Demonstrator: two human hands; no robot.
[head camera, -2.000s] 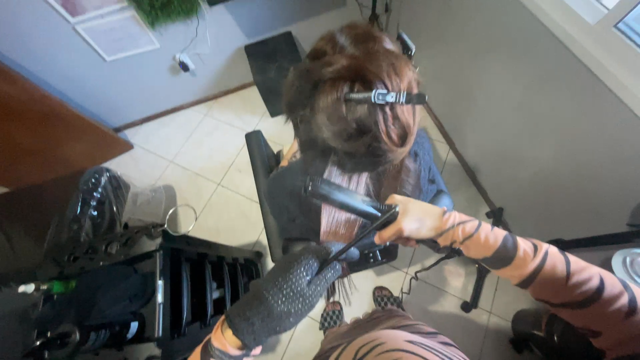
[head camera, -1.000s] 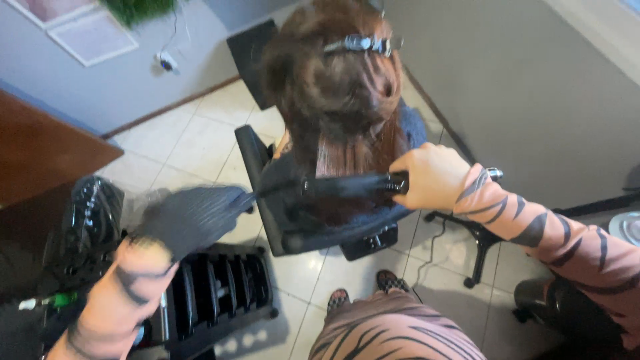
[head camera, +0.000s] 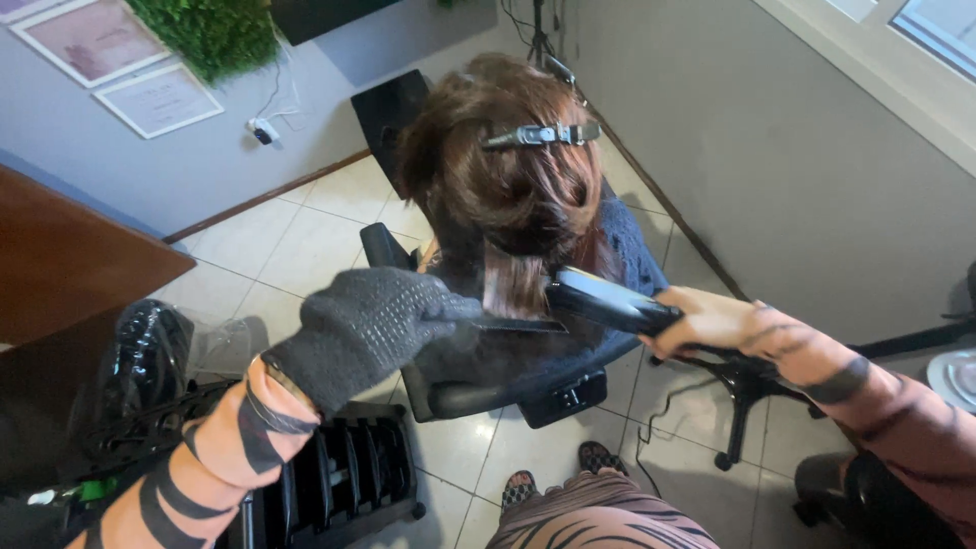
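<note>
A seated person, seen from behind, has reddish-brown hair (head camera: 496, 183) pinned up with a hair clip (head camera: 543, 136). Below it hangs a straight lock of hair (head camera: 512, 286). My left hand (head camera: 374, 328), in a dark dotted glove, is shut on a black comb (head camera: 522, 325), whose teeth lie across the lower end of that lock. At the lock's right side is a black hair straightener (head camera: 610, 299), held by its rear part in my bare right hand (head camera: 705, 320). Whether its plates touch hair is hidden.
The black salon chair (head camera: 473, 396) surrounds the person. A black trolley (head camera: 351, 465) stands at lower left beside a plastic-wrapped object (head camera: 149, 358). A black wheeled base (head camera: 736, 396) is at right, with a cord (head camera: 648, 442) on the tiled floor. Walls flank the chair.
My gloved left hand has moved right, bringing the comb to the lock. The straightener, level below the hair a second ago, now slants beside the lock.
</note>
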